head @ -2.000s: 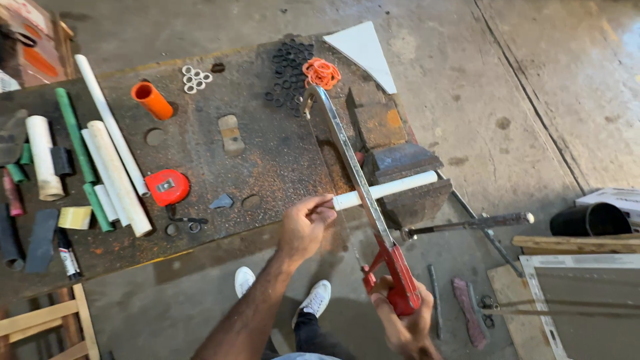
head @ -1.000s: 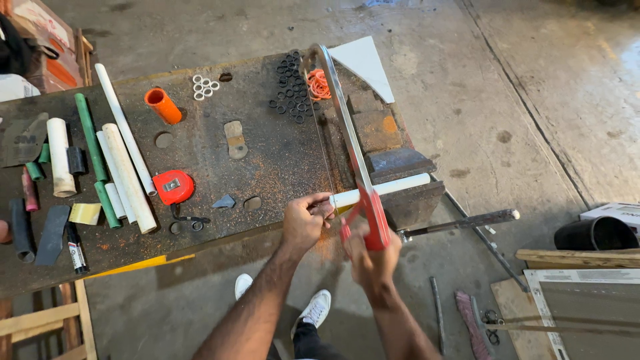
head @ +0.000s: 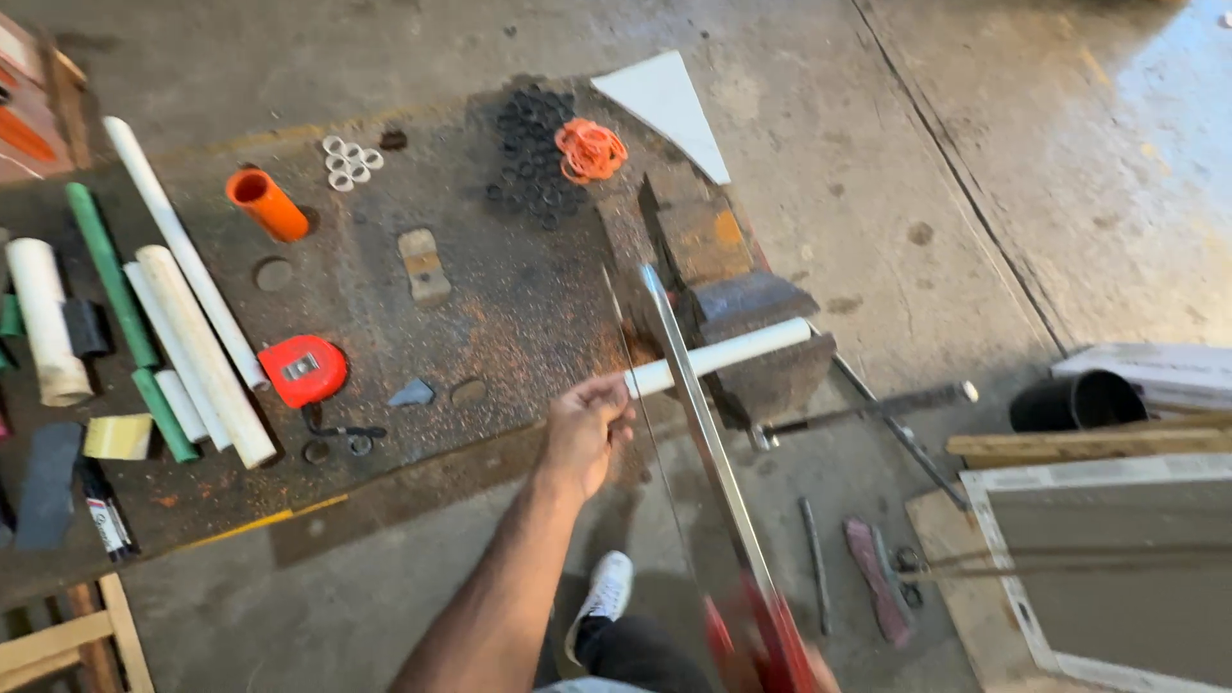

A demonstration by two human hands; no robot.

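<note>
A white plastic pipe (head: 741, 350) lies clamped in the steel bench vise (head: 775, 380), its free end sticking out to the left. My left hand (head: 592, 423) grips that free end between thumb and fingers. A hacksaw (head: 707, 433) with a bright metal frame and red handle crosses the pipe, and its thin blade runs over the pipe close beside my left fingertips. At the bottom edge my right hand (head: 820, 671) is on the red handle, blurred and mostly hidden.
On the steel workbench (head: 356, 481) lie a red tape measure (head: 304, 371), an orange pipe piece (head: 268, 204), white rings (head: 350, 163), black rings (head: 539, 149), orange rings (head: 590, 150), several white and green pipes and a marker (head: 108, 515). The vise handle (head: 866, 408) juts out right.
My right hand and the hacksaw have drawn back toward my body since one second ago, after moving forward between the two earlier frames. My left hand stays at the pipe's free end.
</note>
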